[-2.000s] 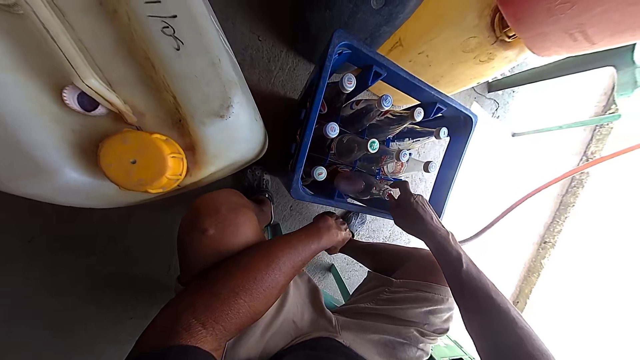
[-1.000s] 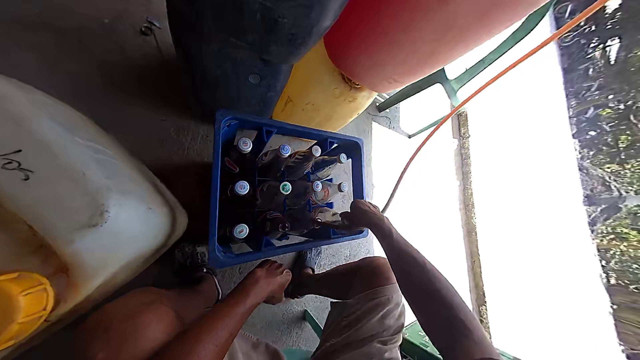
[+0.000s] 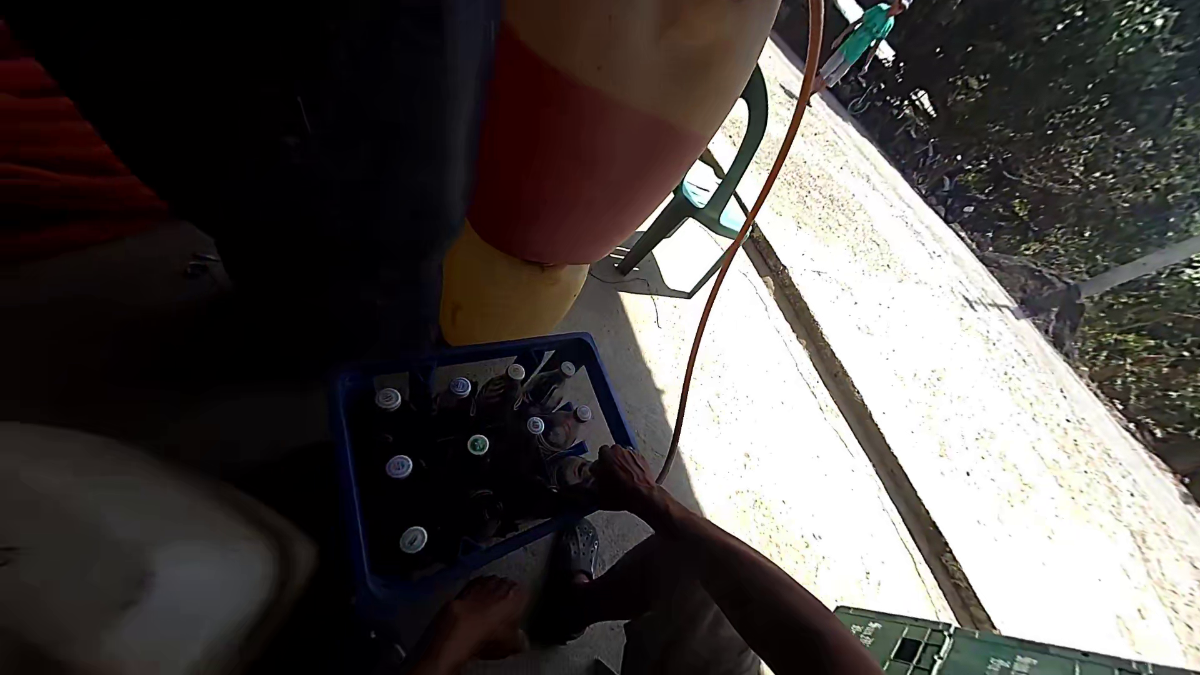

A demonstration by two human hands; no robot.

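A blue plastic bottle crate [image 3: 349,469] stands on the floor before me, holding several capped bottles; one has a green-and-white cap [image 3: 478,444], another a pale cap [image 3: 413,539]. My right hand [image 3: 626,478] is at the crate's right near corner, its fingers curled over the top of a bottle there; the hand covers that top, so its grip is unclear. Just outside the crate's near side is my left hand [image 3: 487,614], dark in shadow, with its fingers partly curled and nothing visible in them.
A red and yellow drum [image 3: 581,159] and a yellow container [image 3: 506,291] stand behind the crate. A pale container [image 3: 131,553] is at left. An orange hose [image 3: 712,300] runs past a green plastic chair [image 3: 741,159]. A green crate [image 3: 1012,652] is low right; a person [image 3: 862,42] stands far off.
The view has swung far toward the bright outdoor ground, where a distant person now shows. My right hand stays at the same corner of the crate.
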